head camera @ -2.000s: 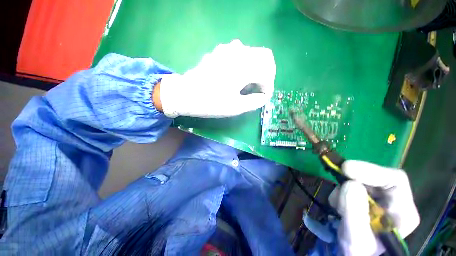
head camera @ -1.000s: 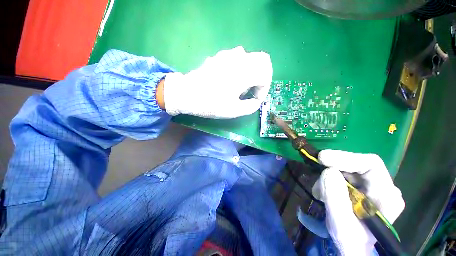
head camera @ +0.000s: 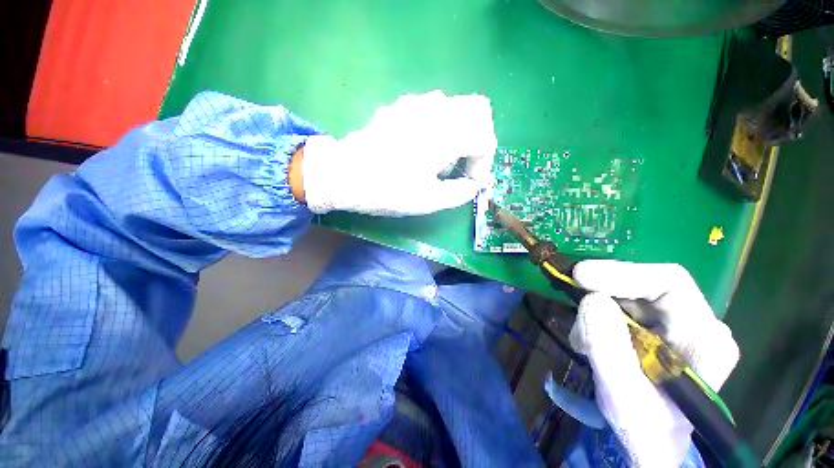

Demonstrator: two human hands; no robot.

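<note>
A green circuit board (head camera: pixel 585 206) with small silvery parts lies on the green mat (head camera: pixel 585 101). My right hand (head camera: pixel 654 352), in a white glove, is shut on the soldering iron (head camera: pixel 549 260). The iron's tip is at the board's left part, near the pale strip along its left edge. My left hand (head camera: pixel 407 160), in a white glove, is at the board's upper left edge with its fingertips pinched together. Whether the fingertips hold a thin wire or the board's edge cannot be told.
A dark iron stand with a yellow-brown sponge (head camera: pixel 745 160) is at the mat's right edge. A small yellow scrap (head camera: pixel 716 235) lies below it. A red surface (head camera: pixel 110 73) is at the far left. A large round translucent disc (head camera: pixel 668 14) shows at the top right.
The iron and my right hand have moved left and slightly up, bringing the tip from mid-board to the board's left part. The board now lies slightly higher. My left hand has shifted slightly down.
</note>
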